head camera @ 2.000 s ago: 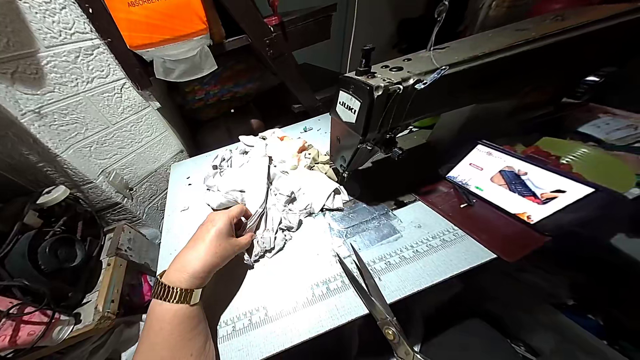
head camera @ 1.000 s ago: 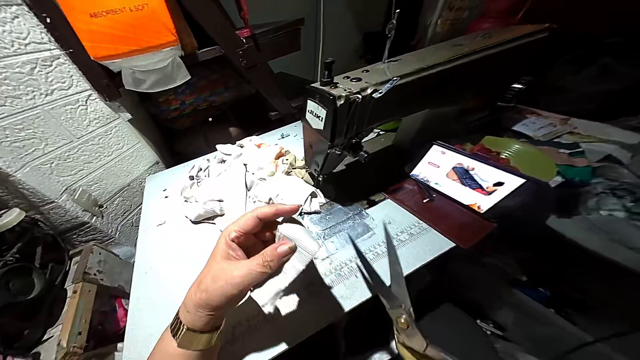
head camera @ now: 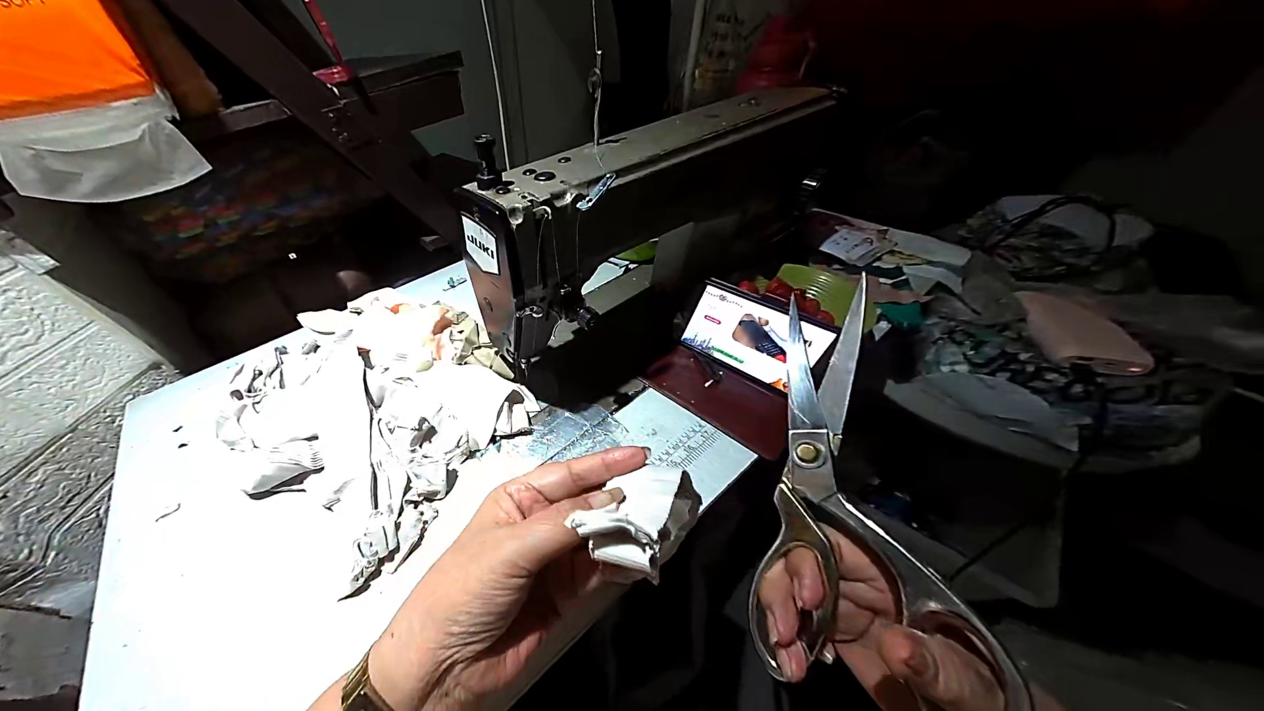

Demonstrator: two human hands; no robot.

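Between the thumb and fingers of my left hand (head camera: pixel 523 553) is a small folded piece of white fabric (head camera: pixel 632 513), held above the front edge of the sewing table (head camera: pixel 197 592). A gold-coloured watch band shows at that wrist. My right hand (head camera: pixel 859 612) has its fingers through the handles of metal fabric shears (head camera: pixel 810 454); their blades point up and stand apart, to the right of the fabric piece. A crumpled heap of white fabric (head camera: pixel 395 405) lies on the table, left of the needle area of a Juki sewing machine (head camera: pixel 642 178).
A phone (head camera: pixel 760 336) with a lit screen leans in a dark red case behind the shears. Past it are a green dish (head camera: pixel 829 286) and piled cloth (head camera: pixel 1076 346). An orange package (head camera: pixel 69 59) hangs at upper left, near a white textured wall (head camera: pixel 49 365).
My left hand has come away from the fabric heap with a small white piece in it. The shears have risen from low over the table's front, and my right hand has come into view.
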